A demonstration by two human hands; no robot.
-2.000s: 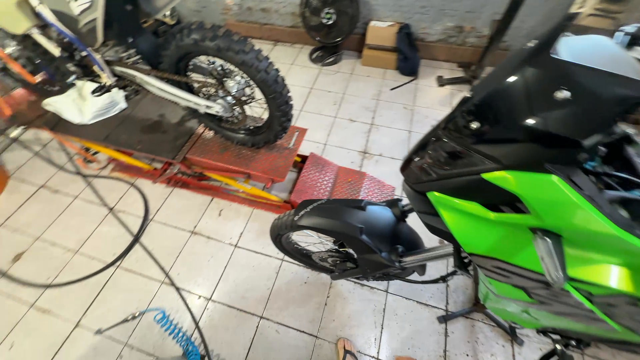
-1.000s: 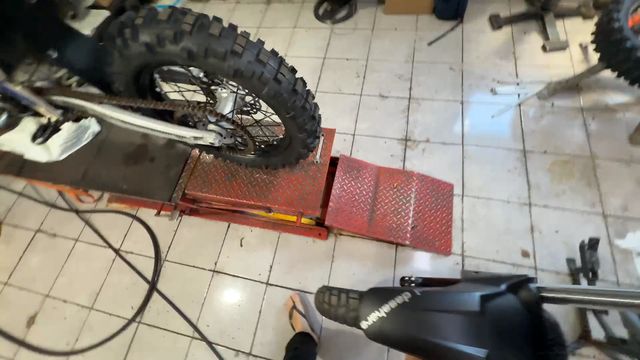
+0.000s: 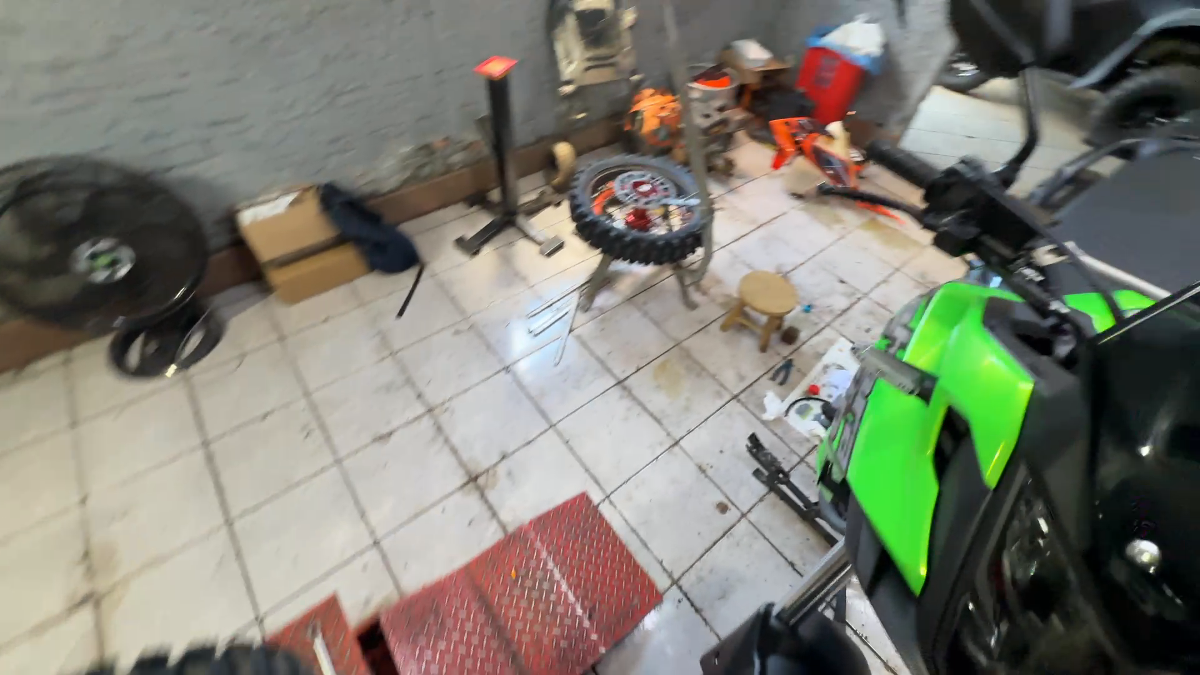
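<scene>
Neither of my hands shows in the head view. On the right stands a green and black motorcycle (image 3: 900, 469), its handlebar grip (image 3: 902, 165) at the upper right and its front fender (image 3: 797, 647) at the bottom edge. A red diamond-plate ramp (image 3: 525, 581) lies at the bottom centre. Just left of it, the top of a knobby tire (image 3: 206, 661) pokes into view. Farther back, a knobby motorcycle wheel (image 3: 640, 208) with a red hub lies flat on a stand, beside a small round wooden stool (image 3: 767, 292).
Along the wall are a black fan (image 3: 98, 248), a cardboard box (image 3: 295, 244) with dark cloth, a black metal stand (image 3: 504, 150), orange plastic parts (image 3: 816, 150) and a red bin (image 3: 830, 82). Long metal tools (image 3: 555, 319) and pliers (image 3: 782, 372) lie on the tiled floor.
The view has swung up and to the right toward the wall and the wheel on its stand. The sandaled foot seen earlier is out of view.
</scene>
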